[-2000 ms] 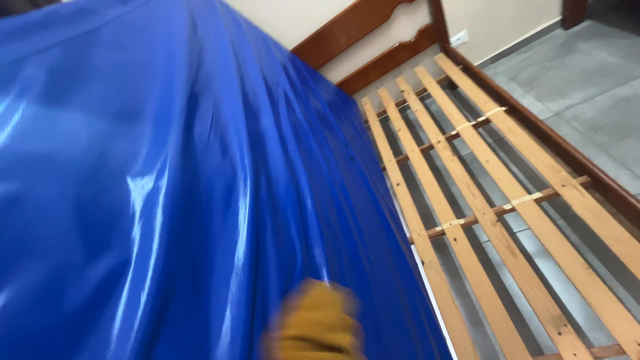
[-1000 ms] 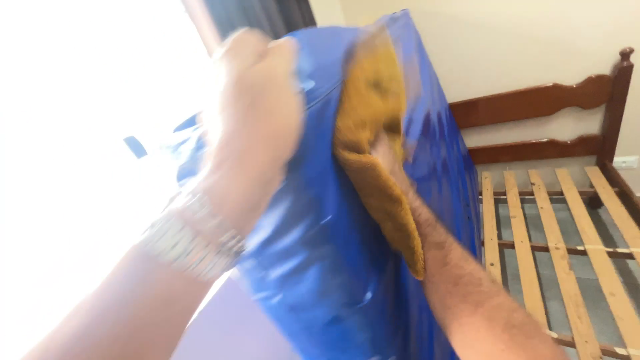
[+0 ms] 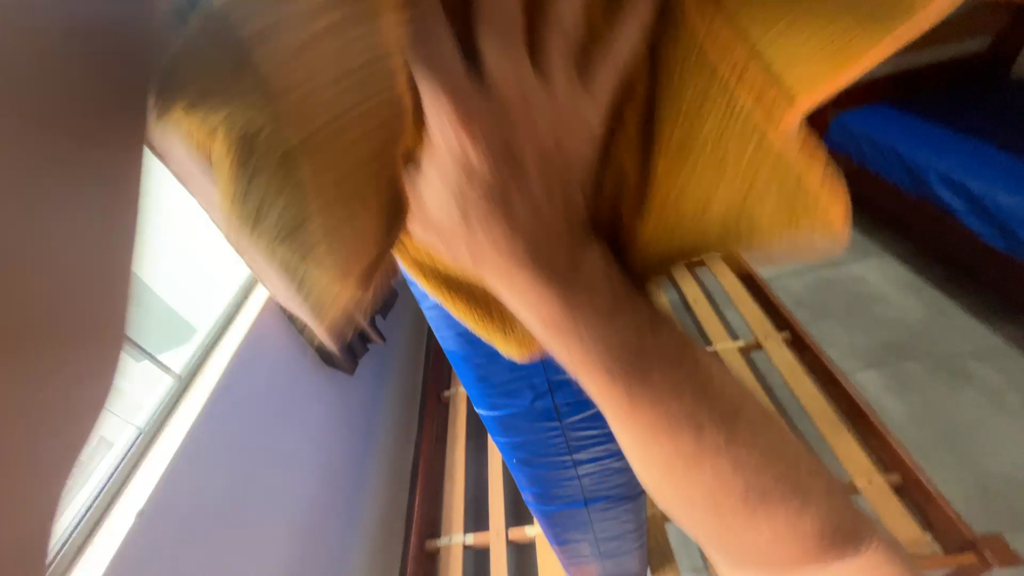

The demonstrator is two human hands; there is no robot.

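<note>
My right hand [image 3: 512, 152] is raised at the top middle, its fingers spread and pressed into the folds of a mustard-yellow cloth [image 3: 728, 136]. The cloth is bunched under the palm and hangs out on both sides, blurred by motion. Below it a blue plastic-covered mattress [image 3: 560, 448] stands on its narrow side over a wooden slatted bed base. The cloth and my right forearm hide its upper part. A large blurred skin-toned shape, seemingly my left arm, fills the left edge. My left hand is out of sight.
Wooden slats [image 3: 752, 320] and a dark wooden side rail [image 3: 848, 400] lie right of the mattress. A pale wall [image 3: 280, 448] and a bright window [image 3: 176, 232] are on the left. Another blue-covered surface [image 3: 928, 168] is at the upper right, beyond grey floor tiles [image 3: 920, 352].
The view has swung strongly. My left hand, seen at the mattress's top one second ago, has left the view. The cloth, upright against the mattress then, now spreads across the top of the view.
</note>
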